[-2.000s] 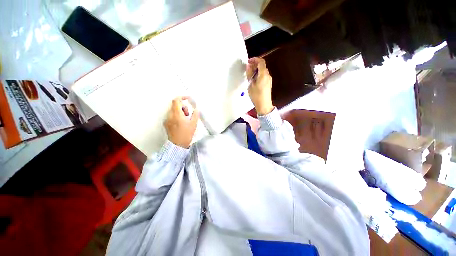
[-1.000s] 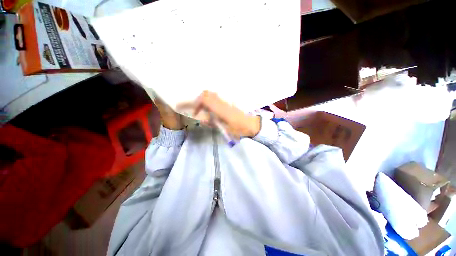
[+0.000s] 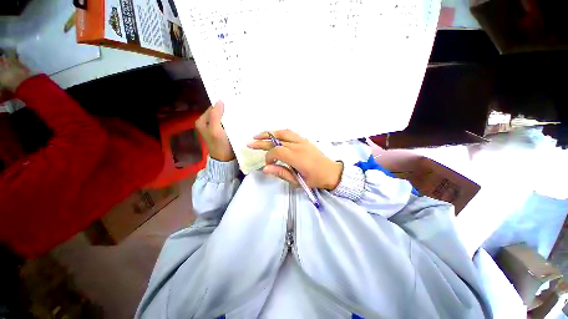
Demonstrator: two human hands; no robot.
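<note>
The open record book (image 3: 324,75) lies in front of my chest, its white pages showing small handwritten marks in columns; its top is cut off by the picture's edge. My left hand (image 3: 216,132) holds the book's lower left edge, thumb up at the side, the other fingers partly hidden. My right hand (image 3: 298,161) is at the book's lower left corner, with a thin blue and white pen (image 3: 304,185) held between its fingers, pointing down toward my jacket. The fingertips touch the bottom of the page.
An orange, black and white product box (image 3: 134,26) lies on the white table at upper left. A person in a red sleeve (image 3: 53,103) is at left, one hand on the table. An orange-red stool (image 3: 184,146) and brown cartons (image 3: 140,209) (image 3: 436,180) stand lower down.
The book shows different, written pages. My right hand has moved from its right side to the lower left corner; my left hand now grips the left edge. The red-sleeved arm has come into view.
</note>
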